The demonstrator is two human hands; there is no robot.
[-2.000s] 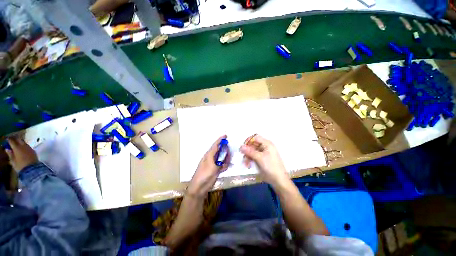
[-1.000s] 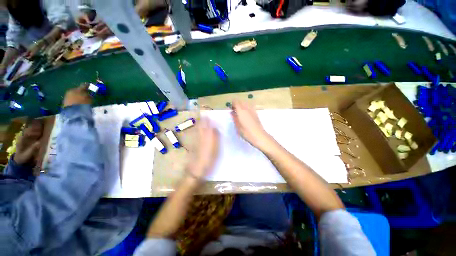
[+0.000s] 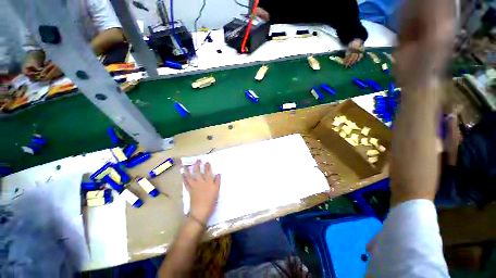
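Note:
The white sheet (image 3: 261, 179) lies on the cardboard bench cover. My left hand (image 3: 202, 187) rests flat on its left part, fingers spread, with nothing seen in it. My right arm reaches up along the right side. My right hand (image 3: 427, 27) is blurred at the top edge, and its fingers cannot be made out. Thin lead wires (image 3: 322, 158) lie along the sheet's right edge. Loose blue battery packs (image 3: 114, 176), several with cream patches, lie left of the sheet.
An open cardboard box (image 3: 321, 122) with cream pads stands right of the sheet. A green conveyor belt (image 3: 228, 100) carries packs behind the bench. A metal upright (image 3: 103, 89) stands at the left. A blurred sleeve (image 3: 38, 233) shows lower left. Other people sit across and at right.
The blue pack seen in my left hand two seconds ago is gone from it. My left hand now lies on the sheet; my right hand has risen to the upper right. The view has shifted.

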